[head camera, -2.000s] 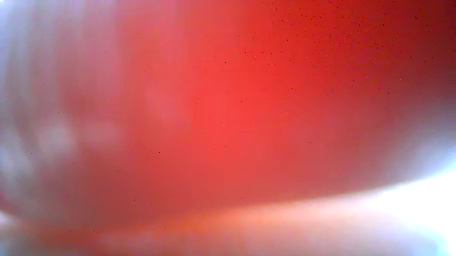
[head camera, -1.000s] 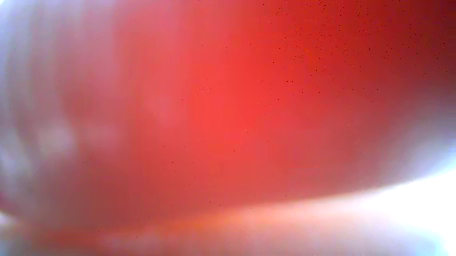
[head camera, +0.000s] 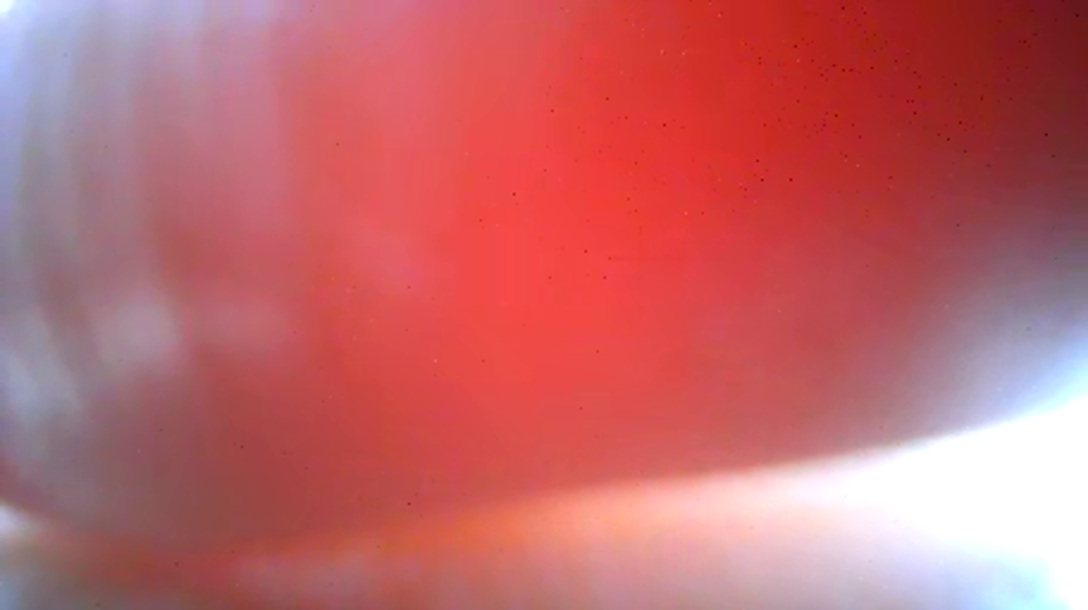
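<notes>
A blurred red surface (head camera: 537, 274) fills most of the head view, very close to the lens. It is out of focus, and I cannot tell what it is. It is darker at the upper right and greyish with pale streaks at the left. I cannot make out my left hand or my right hand as a hand. No tool or workpiece can be made out.
A bright white area (head camera: 1014, 477) shows at the lower right. A pale, orange-edged blurred band (head camera: 597, 548) runs along the bottom. Nothing else can be made out.
</notes>
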